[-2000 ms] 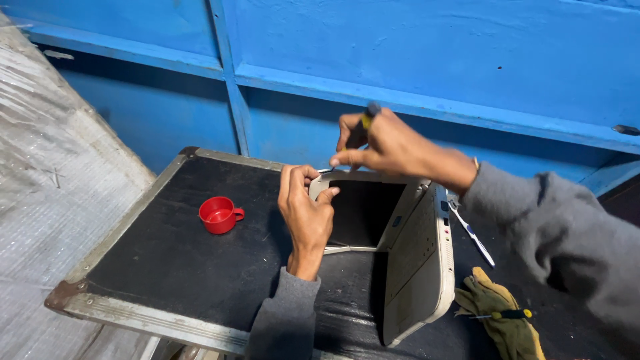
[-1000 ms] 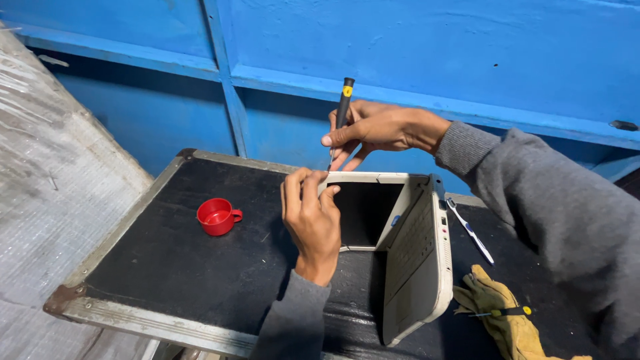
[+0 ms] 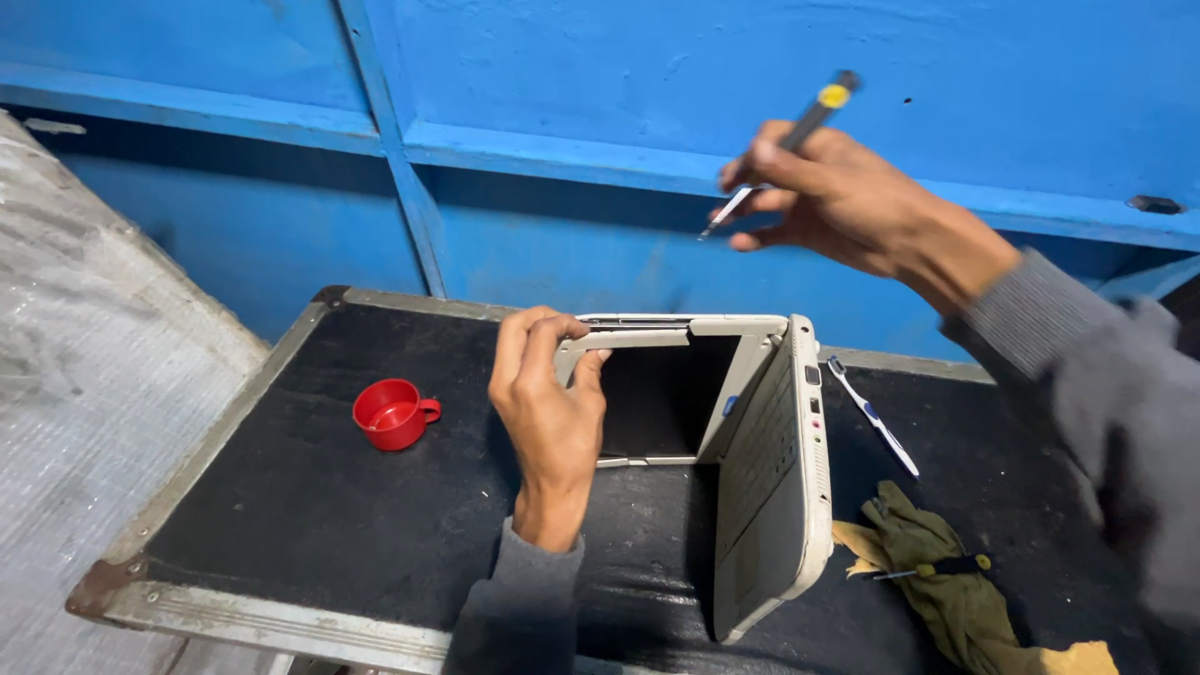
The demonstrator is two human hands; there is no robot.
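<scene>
A white laptop (image 3: 771, 478) stands on its side on a black-topped case, opened at an angle. My left hand (image 3: 553, 403) grips the screen's bezel (image 3: 647, 338) near the upper left corner, and a strip of that bezel stands away from the lid's edge. The dark screen (image 3: 661, 398) is partly behind my fingers. Above and to the right of the laptop, my right hand (image 3: 825, 192) holds a screwdriver (image 3: 808, 124) with a black and yellow handle, its tip pointing down to the left, touching nothing.
A red plastic cup (image 3: 390, 415) stands left of the laptop on the case (image 3: 319, 506). To the right lie a toothbrush (image 3: 874, 418) and a work glove (image 3: 956, 591) with a second screwdriver (image 3: 952, 565) on it. A blue panelled wall (image 3: 600, 234) rises behind.
My right hand has lifted away from the screen's edge, up and to the right, with the screwdriver. The bezel strip now stands apart from the lid near my left hand.
</scene>
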